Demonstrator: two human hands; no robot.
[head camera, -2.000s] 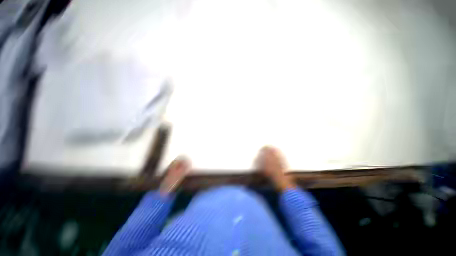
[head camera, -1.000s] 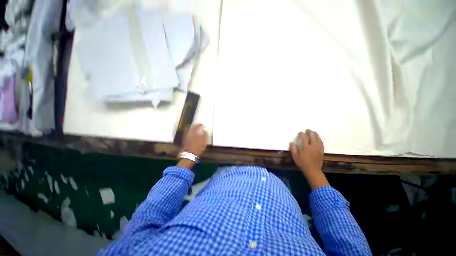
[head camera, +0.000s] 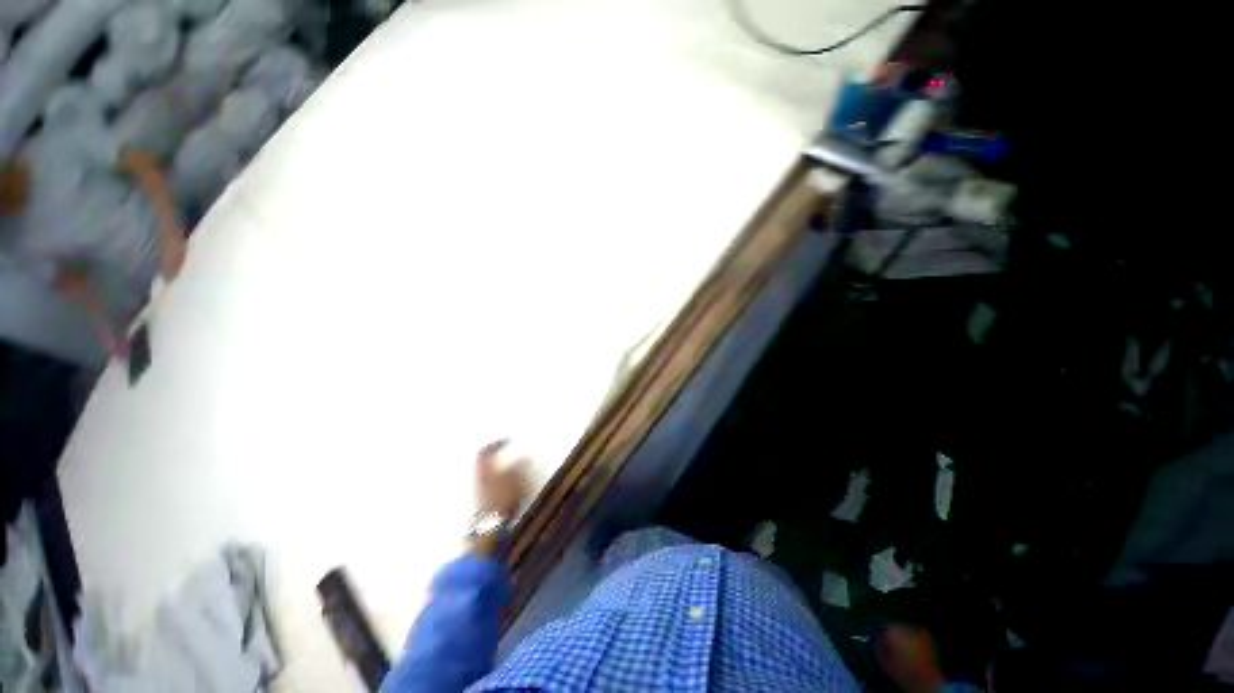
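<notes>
White cloth (head camera: 406, 271) covers the table up to its brown wooden edge (head camera: 677, 332). My left hand (head camera: 501, 485), with a wristband, is at the cloth close to the near edge; blur hides whether its fingers hold the cloth. My right hand (head camera: 911, 655) is small and blurred at the bottom right, off the table above the dark floor. A dark bar (head camera: 352, 626) lies at the bottom left, beside a grey-white pile of pieces (head camera: 190, 630) cut off by the picture's rim.
The blue end cutter (head camera: 866, 111), with red lit digits, is at the table edge, upper right; a black cable (head camera: 798, 52) curves over the cloth. A person (head camera: 88, 224) stands at the far edge by a small dark flat object (head camera: 138, 352). Scraps (head camera: 890, 569) litter the floor.
The view has turned toward the cutter end and far edge, bringing the cutter and other person into view. My right hand has left the table edge; my left hand has moved away from the dark bar.
</notes>
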